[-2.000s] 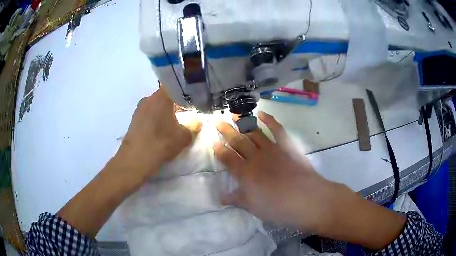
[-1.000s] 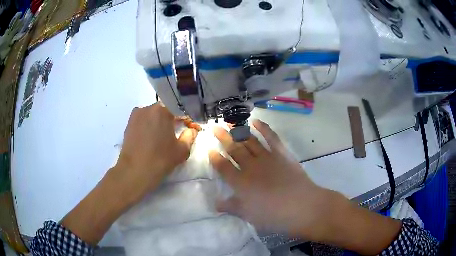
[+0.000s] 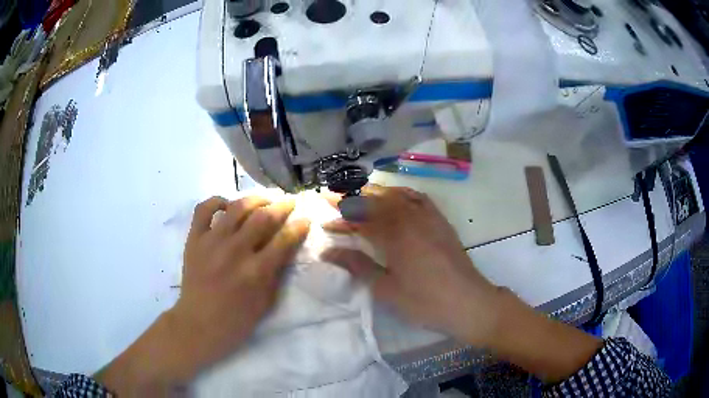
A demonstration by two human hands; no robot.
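Note:
The white quilted panel [image 3: 311, 338] lies on the table below the needle area, with thin dark stitch lines across it. Its upper end is washed out by the lamp's glare under the sewing machine head [image 3: 342, 70]. My left hand [image 3: 237, 260] rests on the panel's left side, fingers towards the needle. My right hand [image 3: 420, 260] is at the panel's right edge, beside the presser area, its thumb and fingers close together on the fabric. The needle tip is hidden in glare. Whether either hand pinches the cloth is hard to tell.
Pink and blue thread snips [image 3: 431, 165] lie right of the needle. A brown strip [image 3: 538, 205] and a black cord [image 3: 579, 225] are further right. A measuring tape runs along the table's front edge. A blue bin [image 3: 670, 319] is at the lower right. Taped cardboard [image 3: 78, 47] is at the left.
My left hand has spread and flattened, its fingers now extended on the fabric. My right hand has drawn its fingers in near the needle. The panel has shifted, and the machine sits further left in view.

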